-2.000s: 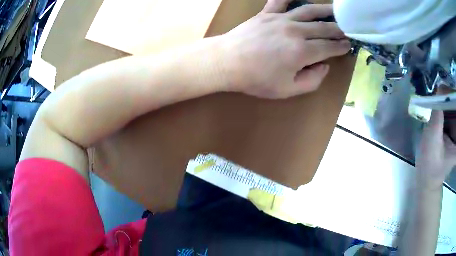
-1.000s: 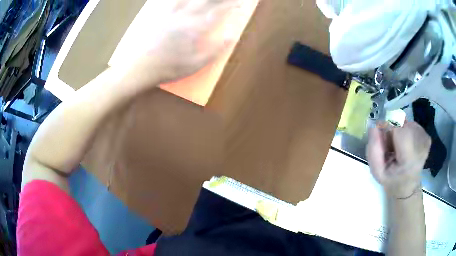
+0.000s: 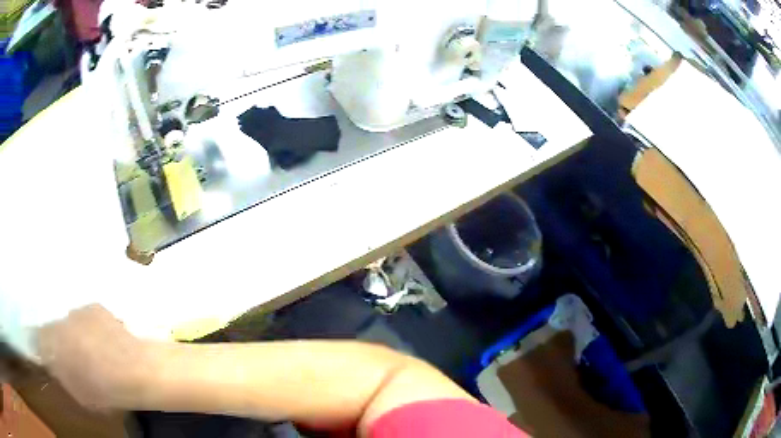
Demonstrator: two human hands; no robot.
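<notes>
My right hand [image 3: 94, 359] is at the lower left, blurred, with its forearm crossing the bottom of the view. Its fingers are unclear, so I cannot tell if it grips anything. Part of a brown panel [image 3: 81, 411] shows below and beside it, cut off by the edge. My left hand is not in view. The white sewing machine [image 3: 377, 85] stands across the top. A black strip pile [image 3: 295, 135] lies on its metal bed. A yellow guide piece [image 3: 181, 188] is near the needle area at the left.
The white table [image 3: 342, 205] has a wooden front edge. A grey bin [image 3: 497, 235] is under it. A blue crate [image 3: 612, 368] holding brown pieces stands low at the lower right. Stacked brown pieces [image 3: 694, 222] and white sheets are at the right.
The view has swung right. The machine's length, bin and crate now show. My left hand, the orange-peach rectangle and most of the panel have left the view. My right hand is now at the lower left.
</notes>
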